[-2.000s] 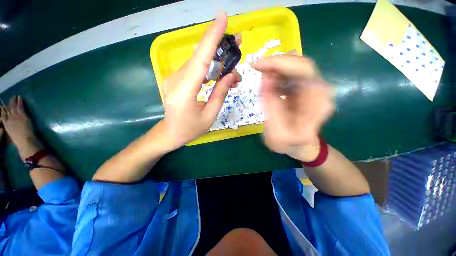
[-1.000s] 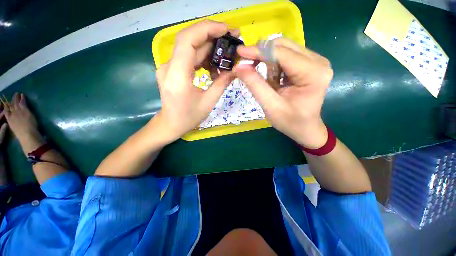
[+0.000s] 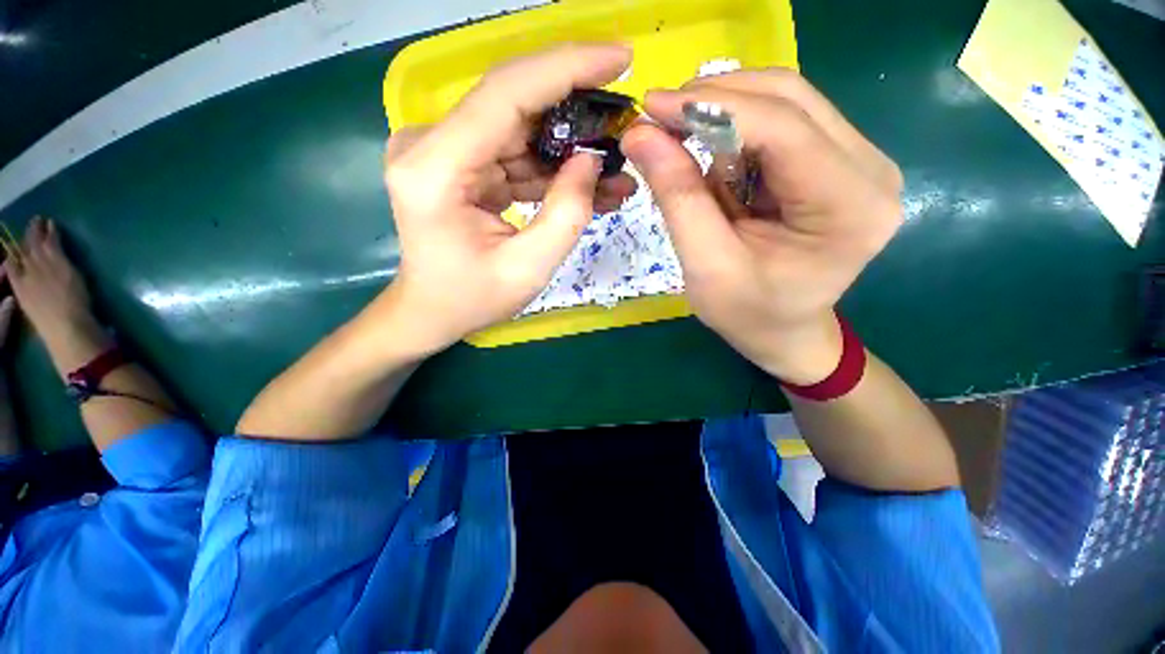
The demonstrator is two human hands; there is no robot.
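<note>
My left hand (image 3: 479, 211) holds a black watch housing (image 3: 575, 125) between thumb and fingers, above the yellow tray (image 3: 429, 79). Shiny parts show inside it, and a small orange-brown strip sticks out at its right side. My right hand (image 3: 779, 211) is just to the right, with thumb and index fingertip at that strip. Silver tweezers (image 3: 712, 125) are tucked in the right hand, their broad end up; their tips are hidden. Small white pads with blue marks (image 3: 611, 266) lie heaped in the tray, partly hidden by both hands.
A white and pale yellow sticker sheet (image 3: 1080, 113) lies on the green bench (image 3: 256, 275) at the right. Clear blister trays (image 3: 1080, 479) are stacked at the lower right. Another person's hand (image 3: 51, 288) rests at the left. A white edge strip (image 3: 166, 121) runs behind the tray.
My right hand came in from the right to the housing. The housing has since tilted in my left hand, and the strip now shows at my right fingertips.
</note>
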